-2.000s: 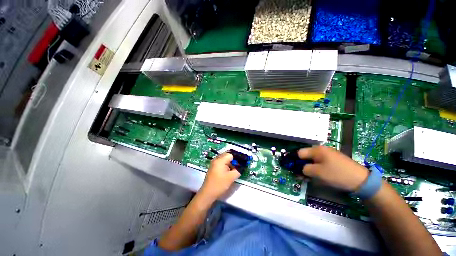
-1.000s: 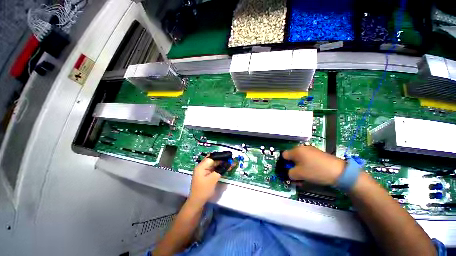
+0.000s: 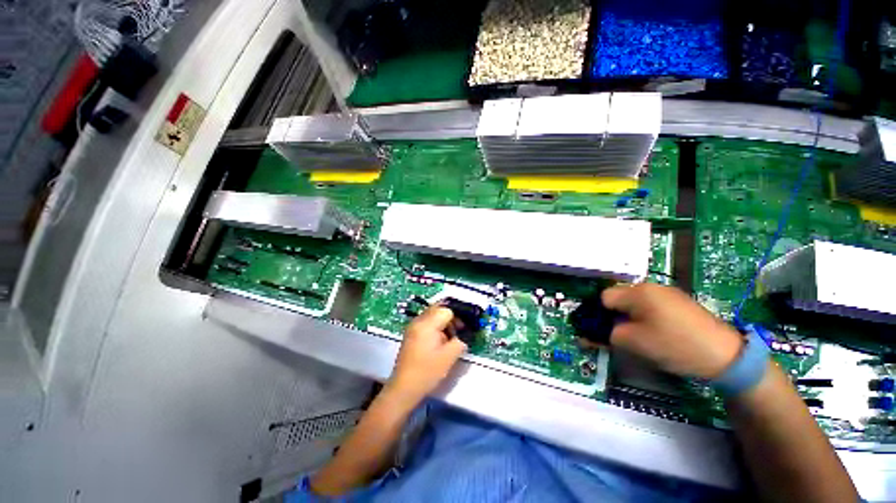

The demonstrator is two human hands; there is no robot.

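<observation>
A green circuit board (image 3: 422,177) lies in front of me, crossed by a long silver heatsink (image 3: 516,239). My left hand (image 3: 437,339) is over the near part of the board, black coverings on its fingertips. Small blue components (image 3: 490,316) show right beside those fingertips; whether they are held or stand on the board I cannot tell. My right hand (image 3: 644,326) is over the near right part of the board, its black-covered fingertips bent down and blurred. Whether it holds anything is hidden. Another blue component (image 3: 562,357) sits on the board between the hands.
Finned heatsinks (image 3: 570,138) stand at the board's far side. Bins of cream components (image 3: 531,44) and blue components (image 3: 660,44) lie behind the rail. A second board (image 3: 732,196) is at right. A blue cord (image 3: 786,231) hangs down to my right wrist strap (image 3: 744,368). The white conveyor rail (image 3: 550,418) runs nearest me.
The view has shifted, moving the scene right compared with one second ago. My right hand has moved slightly right and away from me over the board. My left hand stays at nearly the same spot.
</observation>
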